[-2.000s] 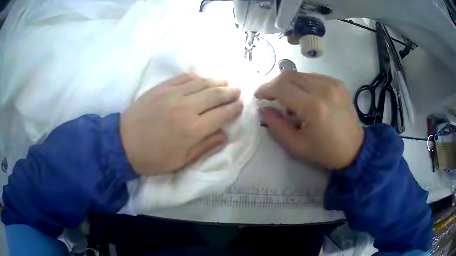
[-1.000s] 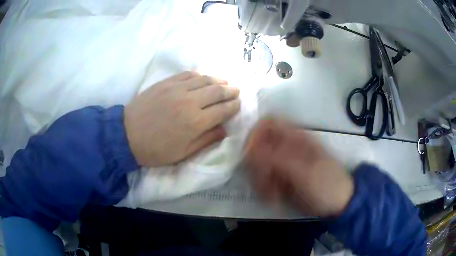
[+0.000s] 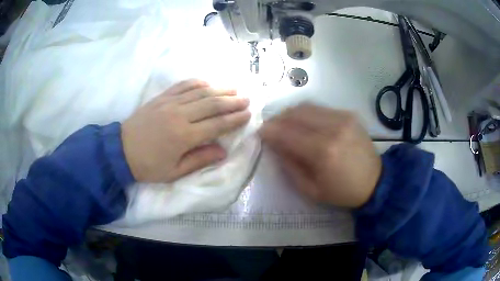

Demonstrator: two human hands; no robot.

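Note:
A white garment piece [image 3: 82, 71] fills the left side of the table and reaches below the needle area. My left hand [image 3: 183, 131] lies flat on it, palm down, fingers extended toward the bright lamp spot. My right hand [image 3: 323, 153] is blurred at the cloth's right edge, just below the needle; whether its fingertips pinch the edge is unclear. The presser foot and needle [image 3: 254, 57] stand beyond the cloth's edge in the glare, under the white sewing machine [image 3: 246, 22].
Black-handled shears [image 3: 405, 104] lie at the right, with a slim silver tool [image 3: 437, 96] against them. Small tools with a ring [image 3: 477, 142] lie at the far right edge. A printed ruler [image 3: 252, 222] runs along the front edge. A round metal disc [image 3: 297, 77] is right of the needle.
My right hand drew back toward the front edge, then returned up to the cloth's edge. My left hand stays flat on the cloth. The view has shifted slightly.

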